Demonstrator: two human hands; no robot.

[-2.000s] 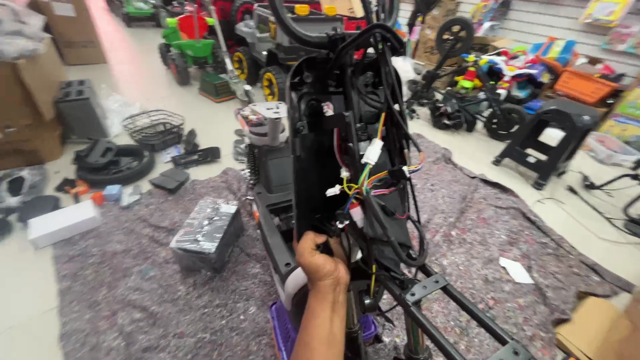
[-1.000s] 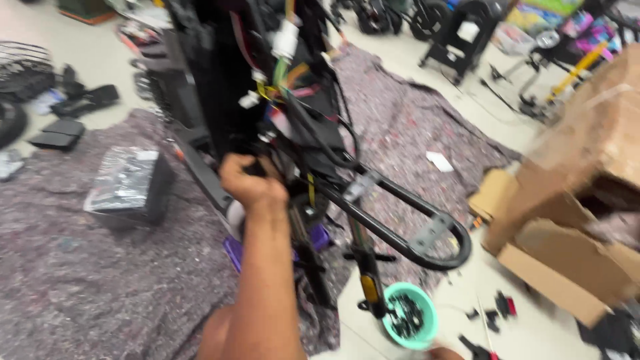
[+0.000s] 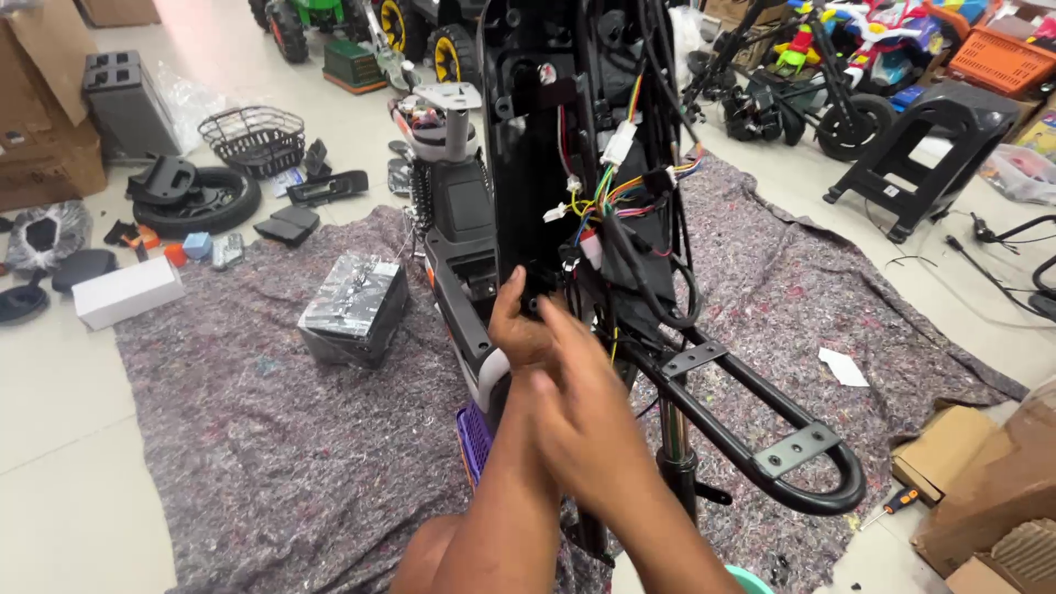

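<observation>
A partly taken apart scooter stands on a speckled grey blanket (image 3: 272, 462), its black front panel (image 3: 528, 181) uncovered with coloured wires and a white plug connector (image 3: 619, 143) in view. My left hand (image 3: 524, 334) is at the lower end of that panel, thumb up; its fingers are partly hidden, so any hold cannot be told. In front of it is my right hand (image 3: 582, 396), blurred, fingers extended across the left wrist and palm, with nothing seen in it. To their right a black tubular rack (image 3: 742, 429) juts out from the scooter's front, above a fork tube (image 3: 675, 445).
A plastic-wrapped box (image 3: 355, 309) sits on the blanket at left, near a wheel (image 3: 198, 202), a wire basket (image 3: 254, 140) and a white box (image 3: 128, 293). On the right are a black stool (image 3: 928, 157), cardboard (image 3: 990, 487) and a screwdriver (image 3: 891, 506). A turquoise bowl (image 3: 747, 580) shows at the bottom edge.
My right hand has come up beside my left, which stays at the lower part of the panel with its thumb now raised. The view dipped right, then came back.
</observation>
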